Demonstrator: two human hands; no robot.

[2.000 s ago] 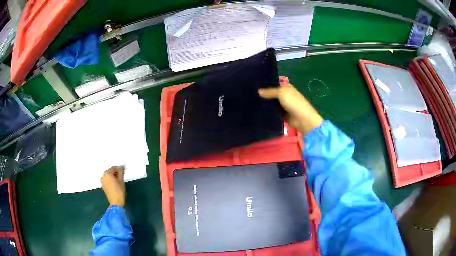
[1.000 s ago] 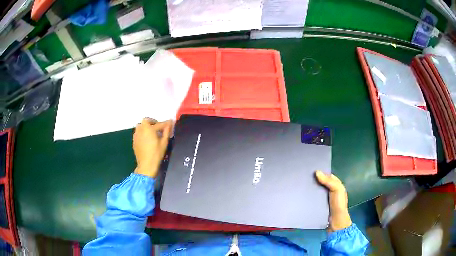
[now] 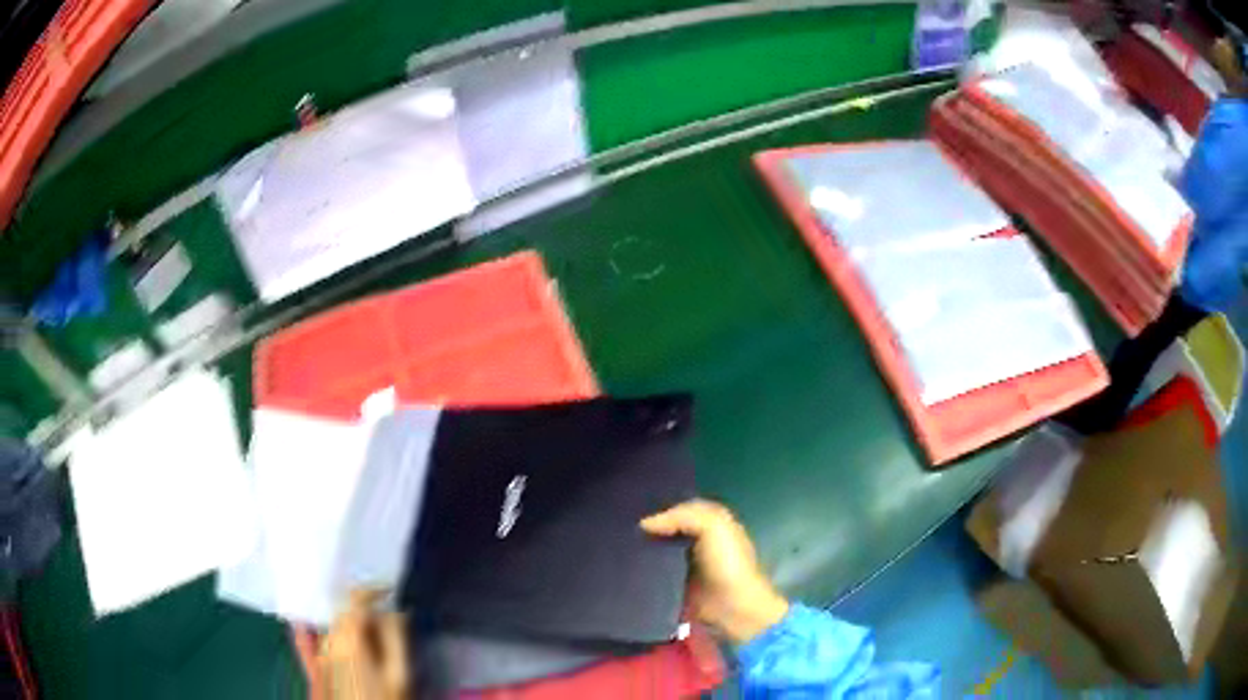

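Observation:
A dark tablet or back cover [image 3: 561,513] with a pale logo lies over the near part of a red-orange tray [image 3: 472,335]. Its left end is inside a milky white bag [image 3: 342,513]. My right hand [image 3: 719,561] grips the right edge, thumb on top. My left hand [image 3: 367,650] is blurred at the bag's lower edge; its fingers seem closed on it. Part of another dark panel [image 3: 500,662] shows below, in the tray's near recess. A white pile [image 3: 158,492] lies to the left.
At right lie a tray with two bagged tablets [image 3: 944,274] and a tray stack [image 3: 1068,205]. An open carton [image 3: 1122,547] stands on the floor, lower right. Printed sheets [image 3: 349,185] hang on the back rail. Another person's blue sleeve [image 3: 1215,205] shows at the far right.
The view has swung right. The white bag has come off the pile and now covers the tablet's left end. The tablet is now further up over the tray, and another panel shows below.

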